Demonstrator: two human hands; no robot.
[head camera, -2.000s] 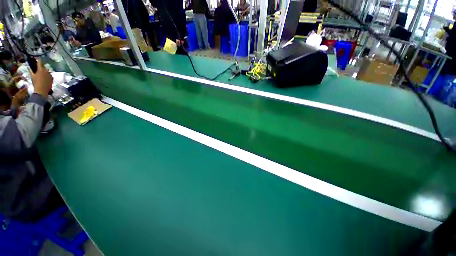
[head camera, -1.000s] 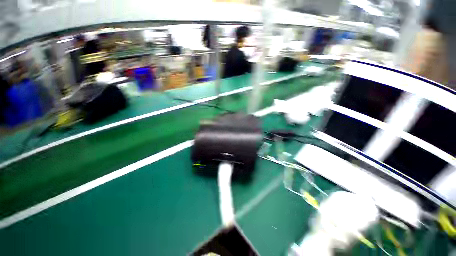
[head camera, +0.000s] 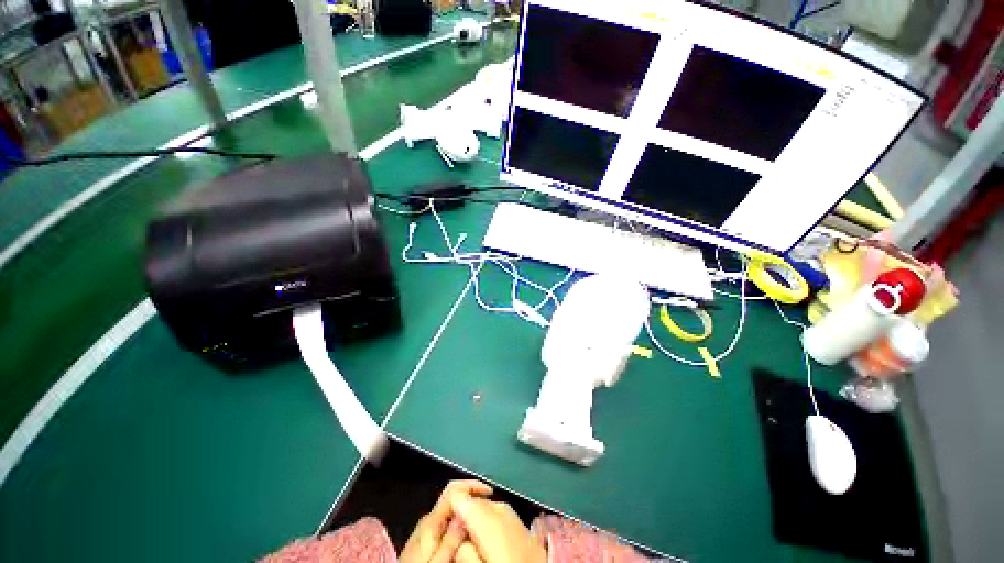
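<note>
A white security camera (head camera: 595, 330) lies on the green bench, its rectangular foot towards me. My left hand (head camera: 432, 537) and my right hand (head camera: 495, 530) are bare and folded together at the bottom edge, nearer to me than the camera and not touching it. No object shows in them; the bottom edge cuts them off. A black label printer (head camera: 275, 247) stands at the left with a white label strip (head camera: 336, 396) hanging from its front. Thin white cables (head camera: 517, 284) lie tangled behind the camera.
A monitor (head camera: 650, 192) with four dark panes stands behind a white keyboard (head camera: 595, 251). Yellow tape (head camera: 776, 278), a white bottle (head camera: 842, 333) and a mouse (head camera: 831, 454) on a black pad (head camera: 787, 484) are at the right. Another white camera (head camera: 454, 134) lies left of the monitor.
The view has swung right from the conveyor to the workstation. The printer, at first out of view, now shows at the left. My folded hands have come into view.
</note>
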